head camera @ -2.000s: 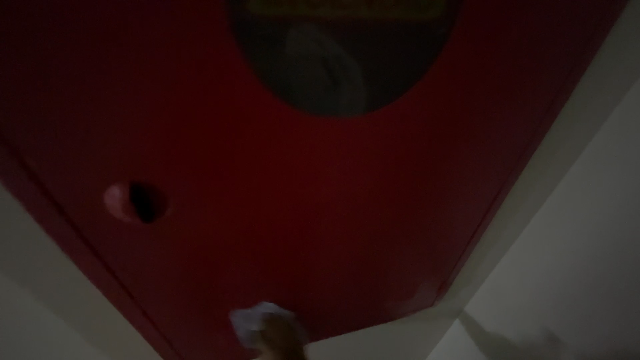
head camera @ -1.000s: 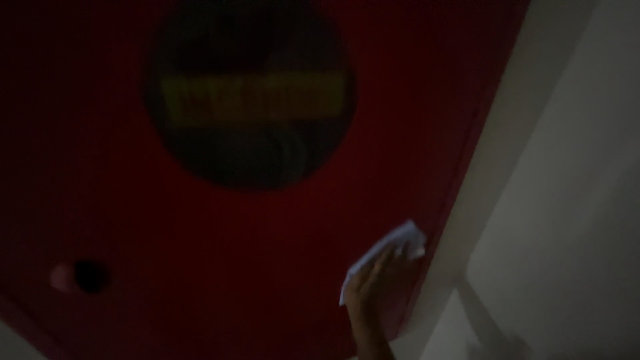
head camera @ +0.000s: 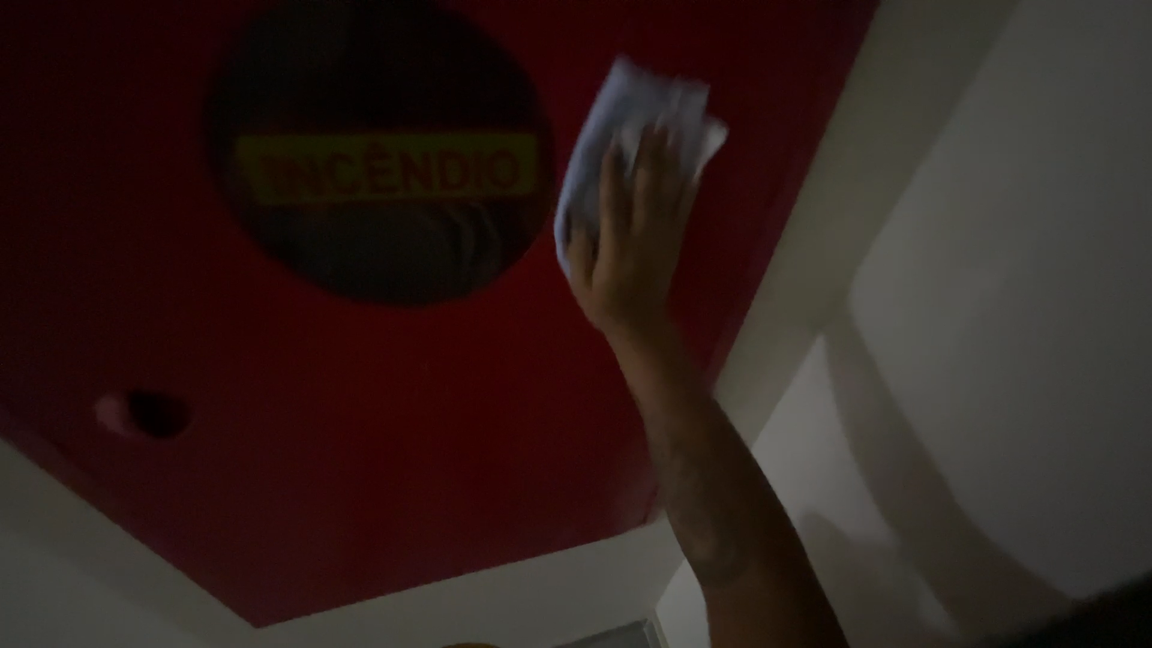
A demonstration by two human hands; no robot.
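My right hand (head camera: 634, 225) presses a folded light-colored cloth (head camera: 598, 153) against the red door of a fire hose cabinet (head camera: 432, 405), its fingers spread over the cloth. Hand and cloth are just right of the door's round dark window (head camera: 387, 243), which bears a yellow strip (head camera: 387, 166) with red lettering. At the lower left of the door is a round recess or knob (head camera: 144, 414); the dim light does not settle which. My left hand is not in view.
A pale wall (head camera: 1017, 270) stands right of the cabinet, with the arm's shadow (head camera: 909, 468) on it. Along the cabinet's right side runs a pale edge (head camera: 828, 234). Part of a grey frame (head camera: 621, 635) shows at the bottom.
My right hand with the cloth has moved from the bottom of the door up along its right part, to beside the round window. More of the forearm shows. The view has shifted.
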